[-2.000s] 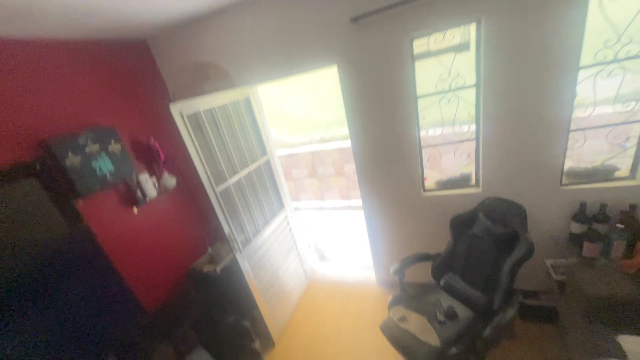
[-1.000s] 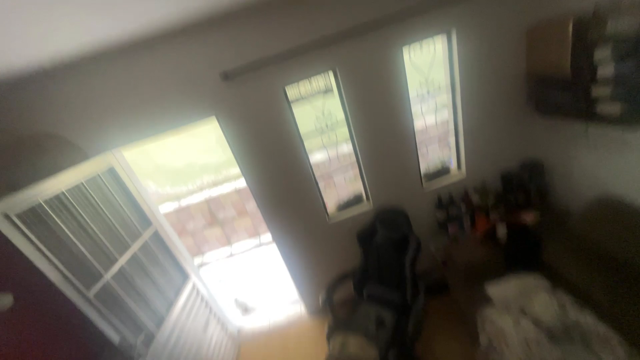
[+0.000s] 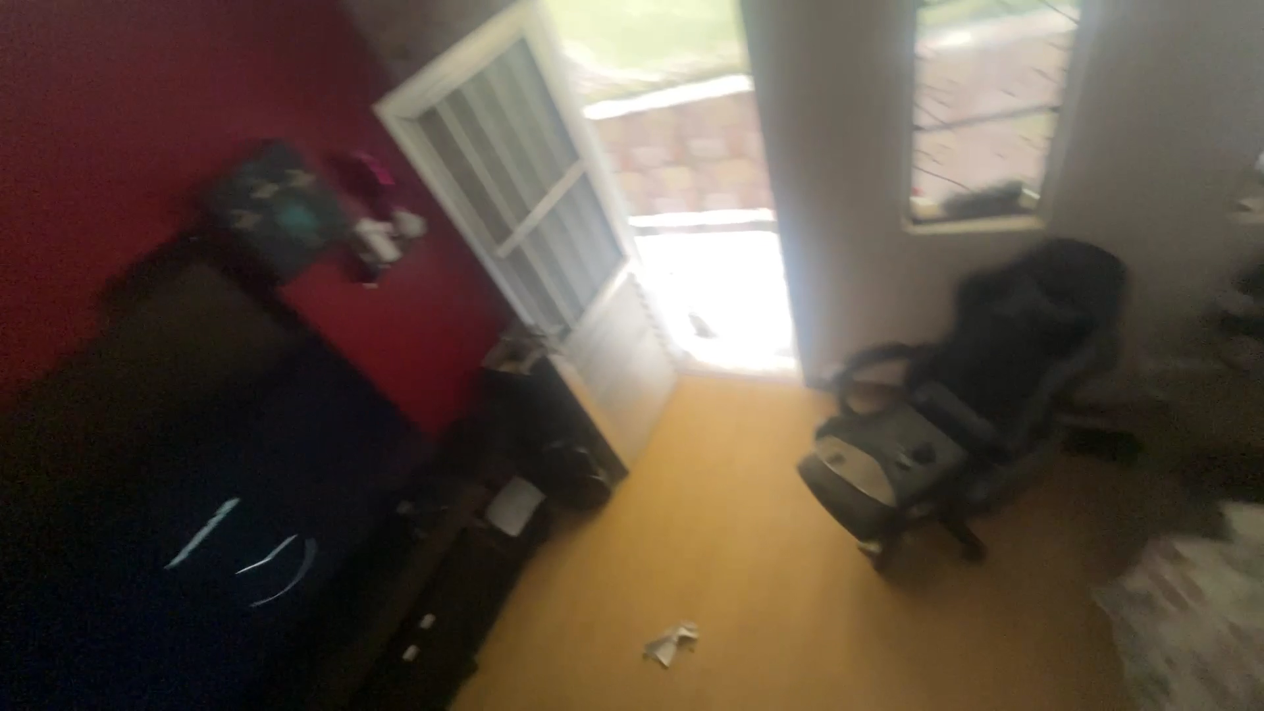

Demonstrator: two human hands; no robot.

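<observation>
Neither my left hand nor my right hand shows in the head view. A dark office chair with armrests stands on the yellowish floor at the right, with small things on its seat. A white door with glazed panels and bars stands open beside the bright doorway at the centre. On the floor near the bottom lies a small crumpled whitish scrap. The view is blurred, so finer details cannot be told.
A large dark screen and a low dark cabinet line the left side, by a red wall. A dark box-like thing is on that wall. Pale fabric lies at the lower right. A narrow window is above the chair.
The view has swung left and down since one second ago, bringing the red wall, the screen and more floor into sight. No hand shows in any frame.
</observation>
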